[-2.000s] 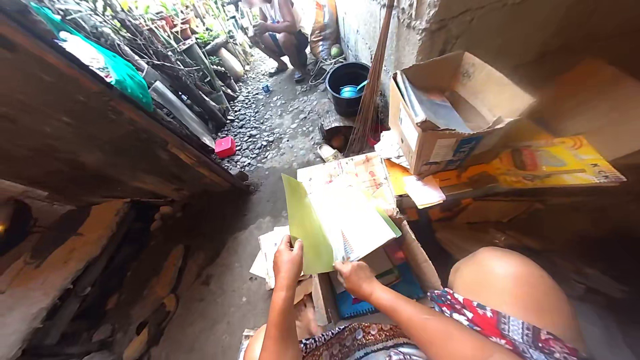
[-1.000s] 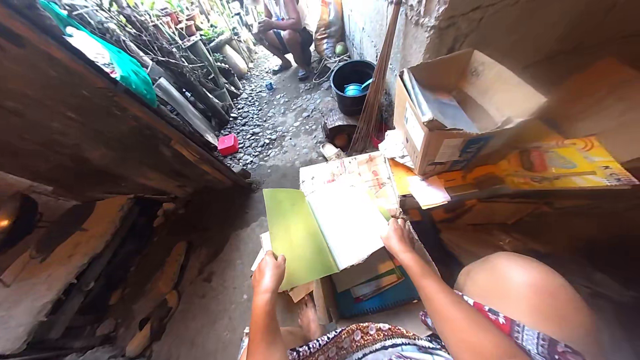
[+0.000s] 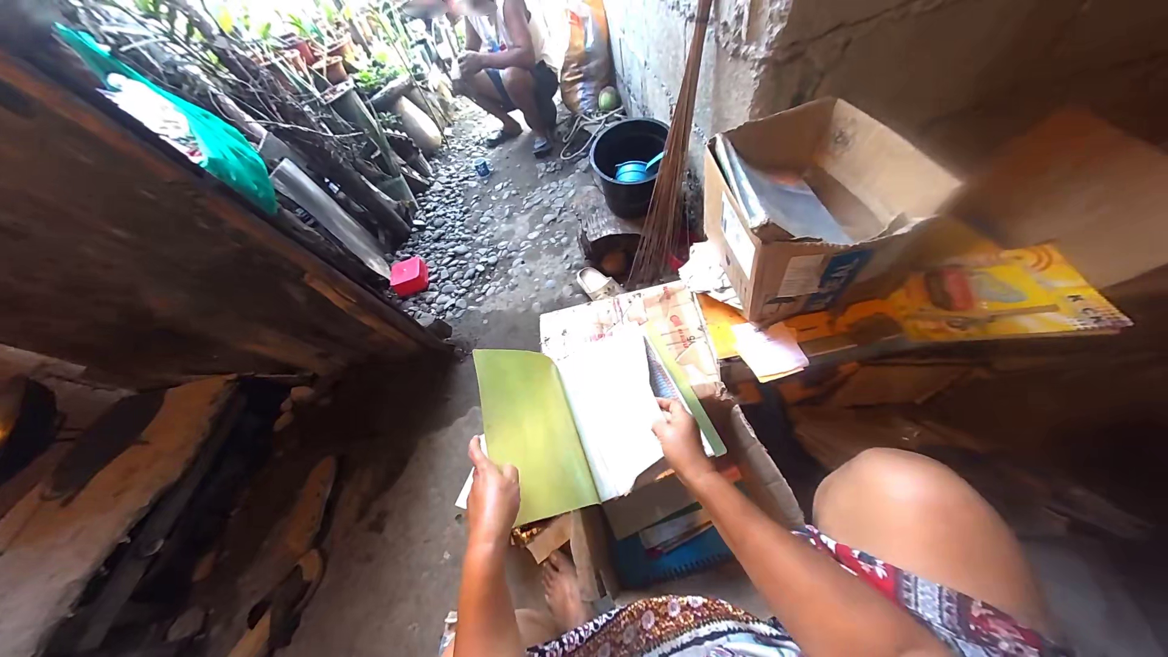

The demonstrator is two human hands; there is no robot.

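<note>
A green folder (image 3: pixel 534 429) lies open between my hands, with white papers (image 3: pixel 610 415) inside it. My left hand (image 3: pixel 494 488) grips the lower left edge of its green cover. On the other side, my right hand (image 3: pixel 683 436) holds the right part of the papers and folder, fingers closed on them. Below and behind the folder stands a cardboard box (image 3: pixel 762 465) with its printed flap (image 3: pixel 630 315) raised. A blue spiral notebook (image 3: pixel 671 557) and other papers lie in that box, partly hidden by my right forearm.
An open cardboard box (image 3: pixel 776 274) holding plastic-covered items sits at right, beside a yellow printed sheet (image 3: pixel 1013 292). A stick broom (image 3: pixel 673 155) leans by a black bucket (image 3: pixel 630 164). A person (image 3: pixel 516 73) squats on the path; a red container (image 3: pixel 409 276) lies near the wooden panel.
The folder was partly folded two seconds ago and is now spread wide. My right hand has moved right and up from the folder's lower middle, and the papers inside show more fully.
</note>
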